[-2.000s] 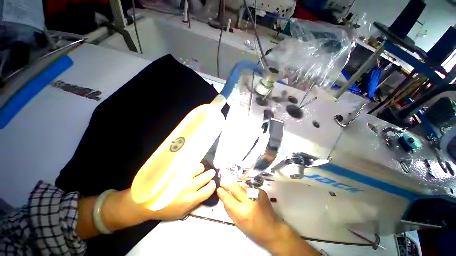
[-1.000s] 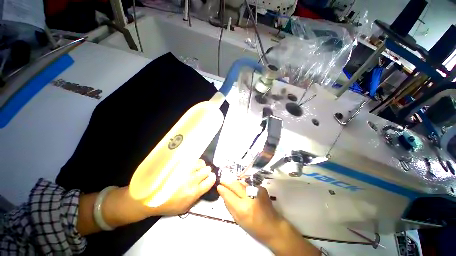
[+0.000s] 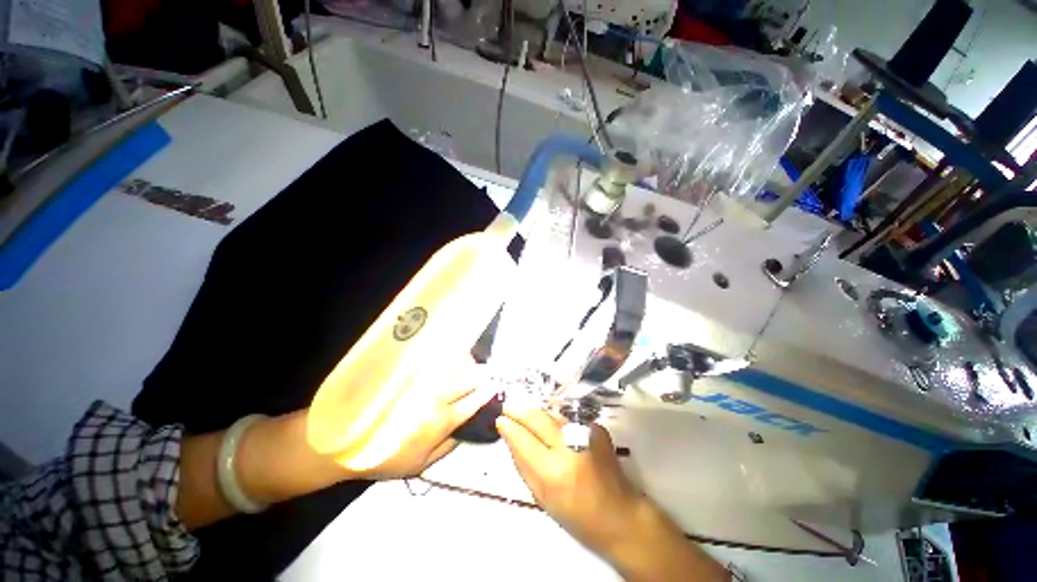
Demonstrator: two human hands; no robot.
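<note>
Black fabric (image 3: 307, 262) lies flat left of the machine head and runs under my left forearm toward the front edge. My left hand (image 3: 415, 438) is at the presser foot area, its fingertips on the black fabric, partly hidden behind the glowing lamp (image 3: 381, 358). My right hand (image 3: 560, 460) is bent with its fingertips on the right edge of the fabric, close to the left fingertips. The presser foot and needle area (image 3: 525, 390) is overexposed, so the needle and stitch line cannot be made out. The white sewing machine (image 3: 705, 455) stands to the right.
A blue strip (image 3: 85, 205) and a patterned strip (image 3: 176, 201) lie on the white table at left. A crumpled clear plastic bag (image 3: 728, 119) is behind the machine head. Dark thread cones (image 3: 930, 43) stand on a rack at upper right.
My left hand has shifted slightly toward the needle area and its fingers look flatter. The fabric's lower left edge has moved slightly right. My right hand has hardly moved.
</note>
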